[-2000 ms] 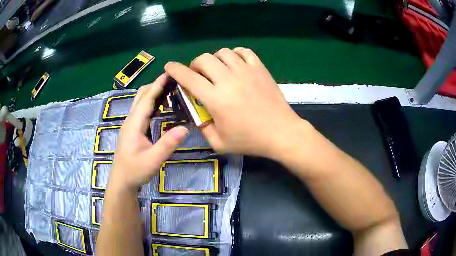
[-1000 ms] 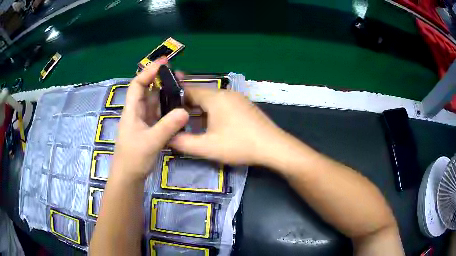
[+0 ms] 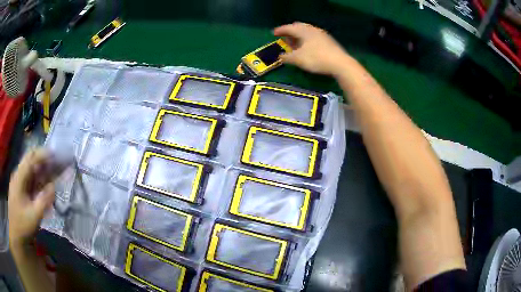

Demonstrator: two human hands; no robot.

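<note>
My right hand (image 3: 311,48) is over the green belt, with thumb and fingers on the right end of a yellow-edged unit (image 3: 265,57) that has a dark centre and a round mark. My left hand (image 3: 33,197) is at the far left, blurred, over the left edge of the tray. A thin, dark, blurred outline shows beside its fingers; whether the hand holds it cannot be told. The translucent pocketed tray (image 3: 117,122) holds two columns of open yellow-and-black front frames (image 3: 280,151).
Another yellow-edged unit (image 3: 107,33) lies on the green belt (image 3: 188,34) at the upper left. A small fan (image 3: 16,67) stands at left, another (image 3: 508,265) at lower right. A long black slab (image 3: 479,211) lies on the dark bench at right.
My hands have parted: the right reached up to the unit on the belt, the left swung far left. The dark device between them is gone from there. The view has shifted, uncovering the frames.
</note>
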